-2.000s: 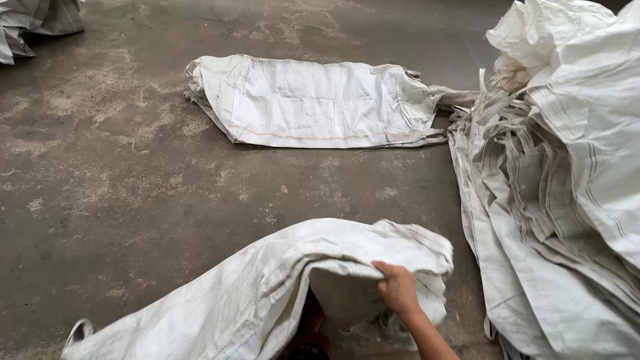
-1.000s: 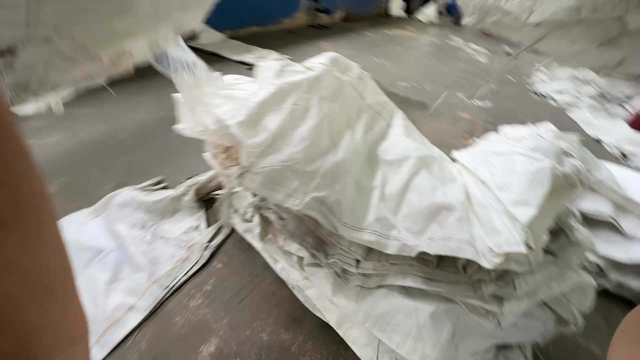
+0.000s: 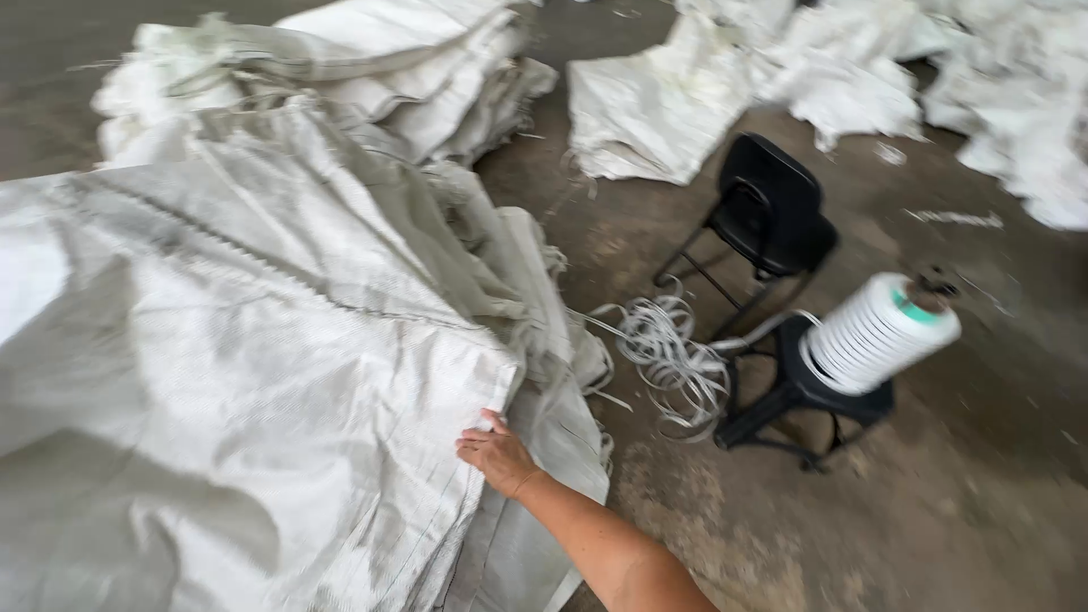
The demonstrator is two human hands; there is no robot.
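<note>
My right hand (image 3: 500, 457) lies at the right edge of a large white woven plastic sack (image 3: 323, 382), fingers on its fabric near a corner; whether it pinches the edge is not clear. A dark stitched seam runs slantwise across this sack. Beneath it and along its right side, more woven sacks (image 3: 552, 433) are stacked in uneven layers. My left hand is out of view.
Behind lies another heap of folded sacks (image 3: 425, 93). On the right stand a black chair (image 3: 769, 208) and a black stool (image 3: 786, 382) bearing a spool of white strap (image 3: 880, 331). Loose strap (image 3: 671, 357) tangles on the floor. White sacks (image 3: 663, 102) lie at the back.
The view has swung far to the right. Two seconds ago my right hand held a white sack above the floor; now it is at the edge of a sack on the stack.
</note>
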